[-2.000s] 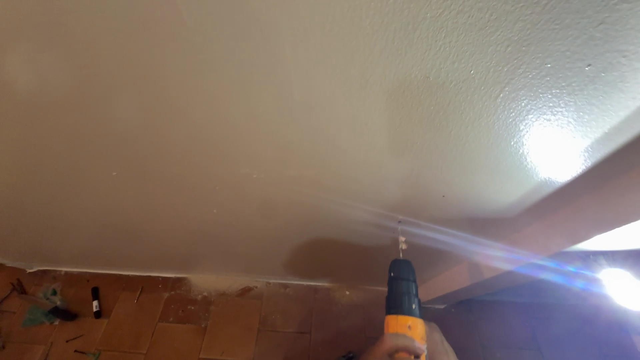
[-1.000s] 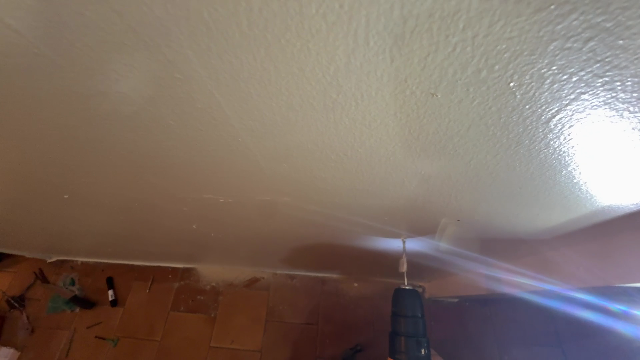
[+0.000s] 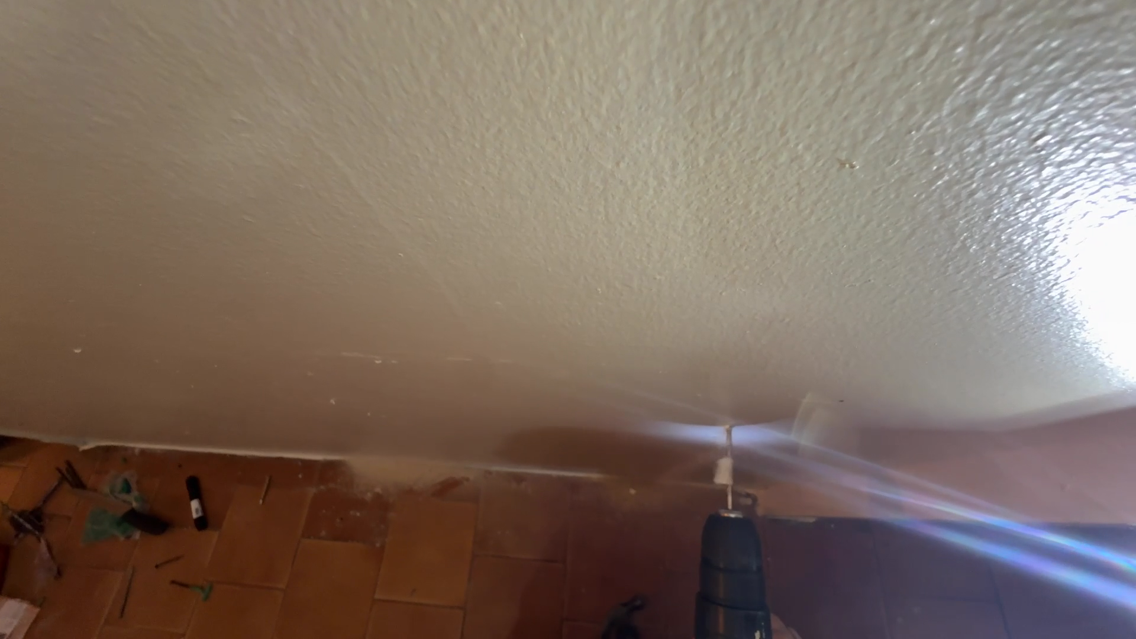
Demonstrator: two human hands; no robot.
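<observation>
A power drill [image 3: 730, 577] stands upright in view at the bottom, right of centre, its black chuck end showing. A thin drill bit [image 3: 729, 499] runs from the chuck to the cream painted wall [image 3: 568, 222], and its tip meets the wall surface. A small white piece, perhaps tape, is around the middle of the bit. Only a sliver of my right hand [image 3: 783, 628] shows at the bottom edge beside the drill, holding it; the fingers and the drill's handle are out of frame. My left hand is not in view.
Terracotta floor tiles [image 3: 426, 541] run along the wall's foot. At the lower left lie a black marker-like tube [image 3: 195, 503], green plastic pieces [image 3: 106, 525] and several thin metal items. A dark tool, perhaps a hammer [image 3: 626, 617], lies left of the drill. Bright light glares at the right.
The bit's tip has come to the wall beneath a bright glare. The drill's yellow body and most of my right hand, visible two seconds ago, are now below the frame.
</observation>
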